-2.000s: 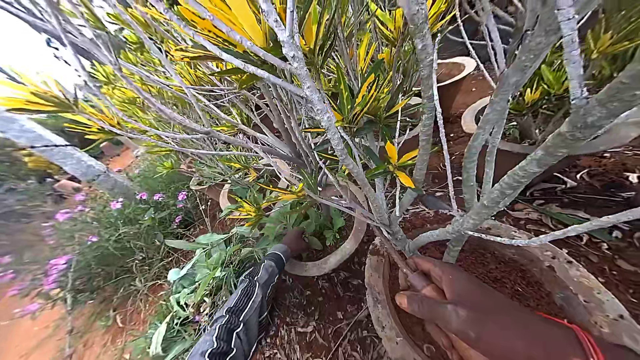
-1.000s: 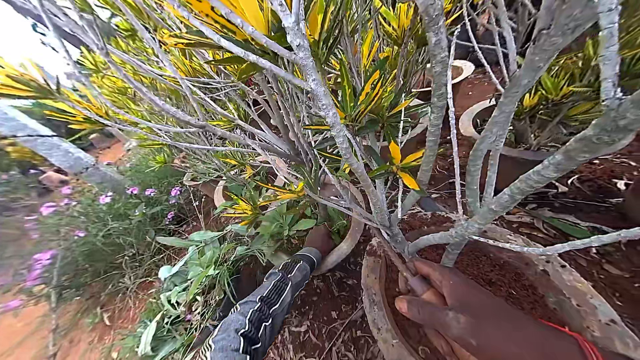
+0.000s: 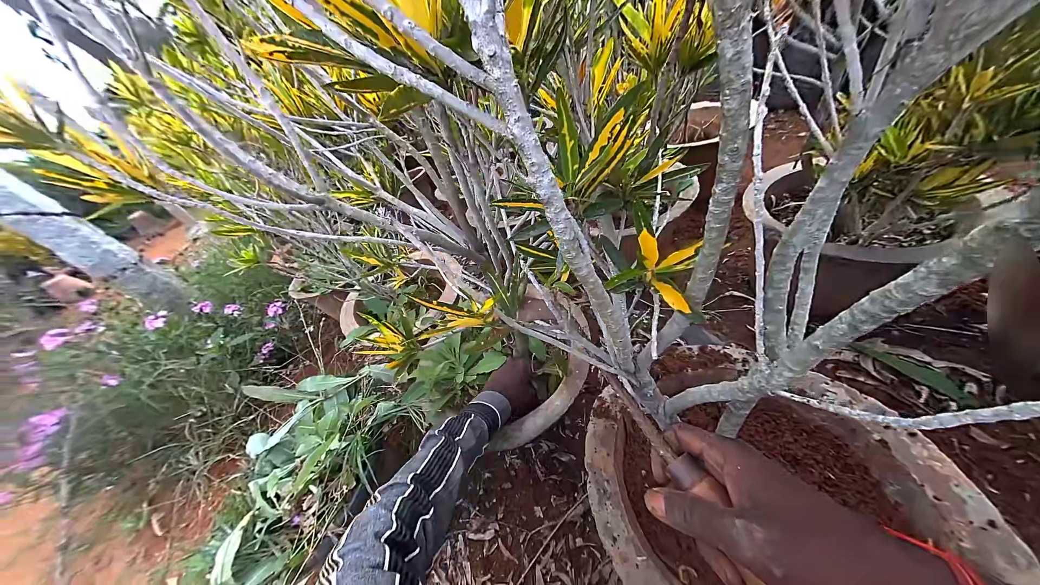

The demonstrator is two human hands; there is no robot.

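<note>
My right hand (image 3: 731, 496) is closed around a slender rod-like tool (image 3: 686, 471) with a collar, over the near side of a large round pot (image 3: 605, 479) of reddish soil. The rod's far end is hidden near the base of a grey-stemmed croton (image 3: 642, 382). My left hand (image 3: 513, 383), below a dark patterned sleeve, reaches among green leafy plants (image 3: 459, 366) inside the rim of a smaller pot (image 3: 561, 402). Its fingers are hidden by shadow and leaves, so a hold cannot be made out.
Grey branches (image 3: 536, 162) spread across the upper view. Uprooted-looking greenery (image 3: 301, 455) lies left of my sleeve. Pink-flowered plants (image 3: 154, 321) stand farther left. More pots (image 3: 877, 253) and a pale slanting post (image 3: 81, 244) are behind.
My left hand has moved right among the plants, closer to the smaller pot's right-hand rim. My right hand keeps its hold on the rod in nearly the same place.
</note>
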